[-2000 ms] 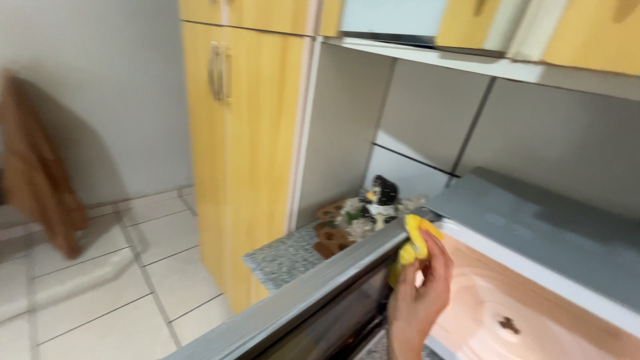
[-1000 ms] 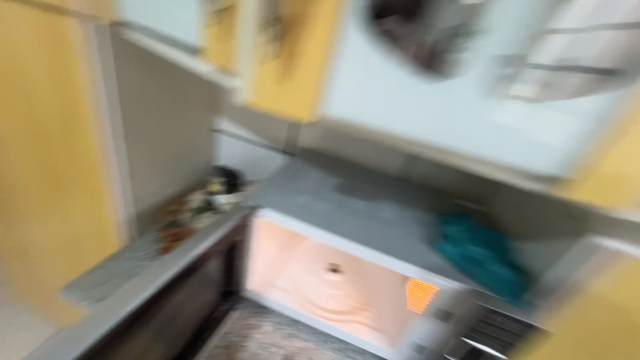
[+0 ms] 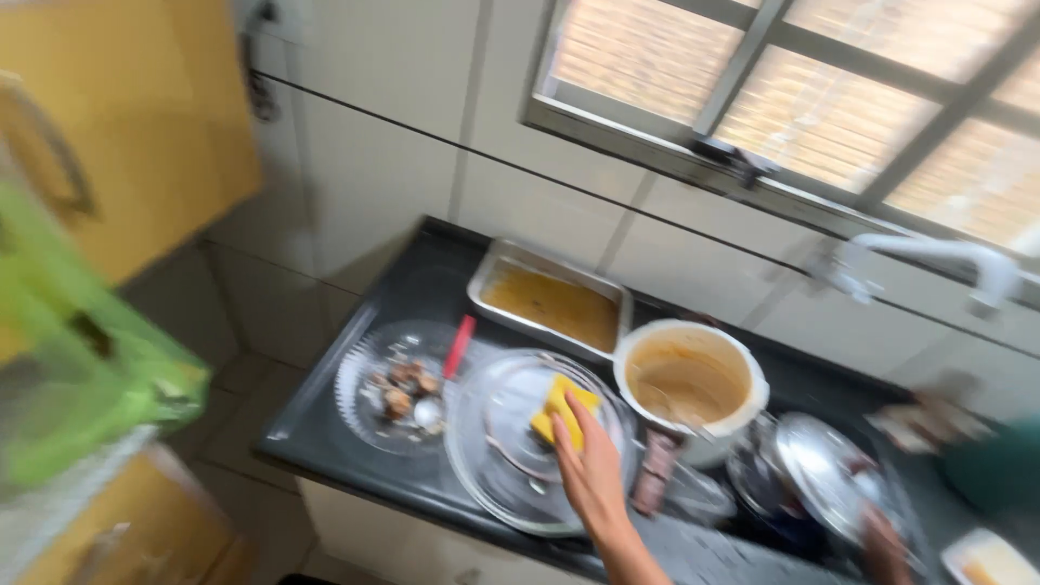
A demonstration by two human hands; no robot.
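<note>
My right hand (image 3: 591, 463) reaches in from the bottom edge, its fingers on a yellow sponge or cloth (image 3: 561, 406). This lies over a round clear glass plate (image 3: 479, 455), which rests on the dark counter. To the plate's left stands a clear ribbed dish (image 3: 353, 398) holding brown and pale scraps and a spoon. A red-handled utensil (image 3: 460, 345) lies between the two. Behind them is a rectangular metal pan (image 3: 552, 305) with yellowish liquid. Right of the plate, a pot (image 3: 691, 378) with brownish residue has a dark handle (image 3: 655, 471). My left hand is not in view.
A metal lid (image 3: 829, 467) tilts among cookware at the right, near a blurred brown shape that I cannot identify. A white faucet (image 3: 934, 248) projects below the window. A green bag (image 3: 89, 349) hangs at left beside a yellow cabinet (image 3: 122, 122). The counter edge (image 3: 406, 508) runs along the front.
The view has swung from the open microwave to the counter by the window. My right hand, earlier holding the yellow sponge or cloth at the microwave door, is now over the glass plate with it.
</note>
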